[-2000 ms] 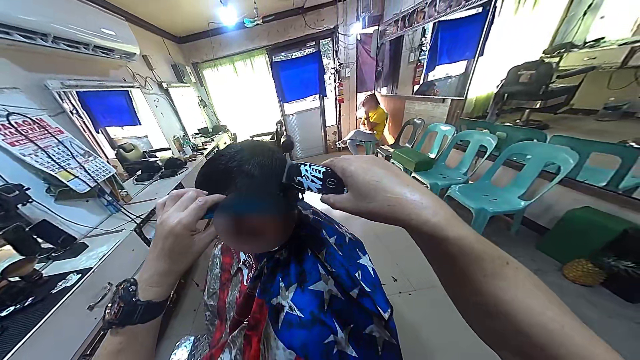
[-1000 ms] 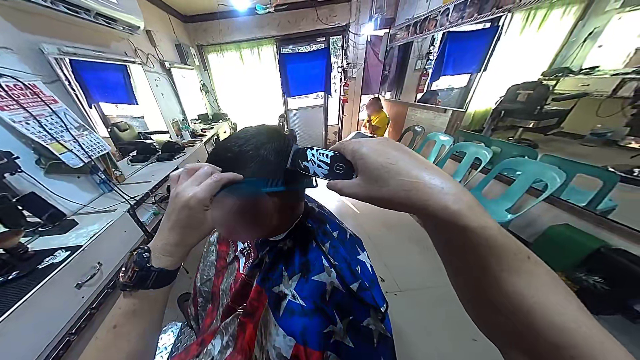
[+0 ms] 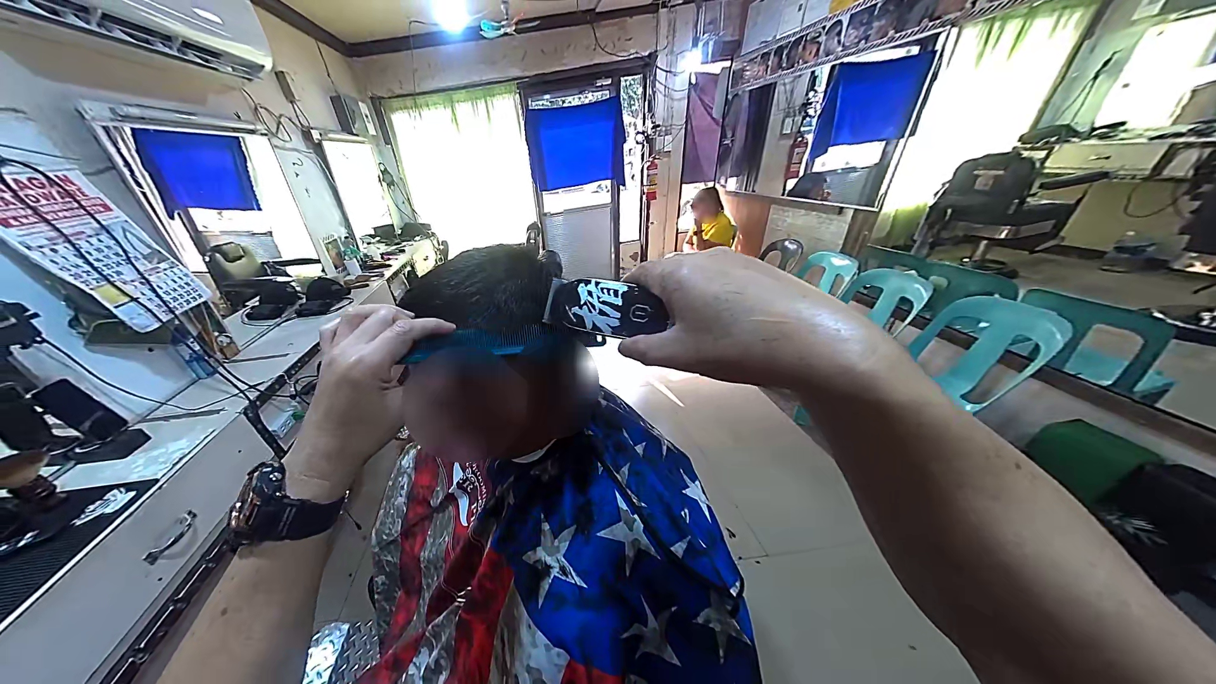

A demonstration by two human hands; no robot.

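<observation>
A seated person with short dark hair (image 3: 480,285) wears a barber's cape (image 3: 608,551) with stars and stripes. My left hand (image 3: 366,385), a watch on its wrist, holds a blue-green comb (image 3: 489,344) that lies across the front of the hair, above the forehead. In my right hand (image 3: 750,318) is a black hair clipper (image 3: 608,307) with white characters on its body. Its blade end is at the side of the head, close to the comb's far end; whether it touches the hair cannot be told.
A counter (image 3: 204,427) with barber's gear runs along the left wall below mirrors. Green plastic chairs (image 3: 993,337) line the right side, beside a green box (image 3: 1088,461) and a dark bag (image 3: 1164,518). Another person in yellow (image 3: 711,228) sits near the door.
The comb shows more plainly across the front of the hair than two seconds ago. Both hands keep their hold near the head, with the clipper still at the same side.
</observation>
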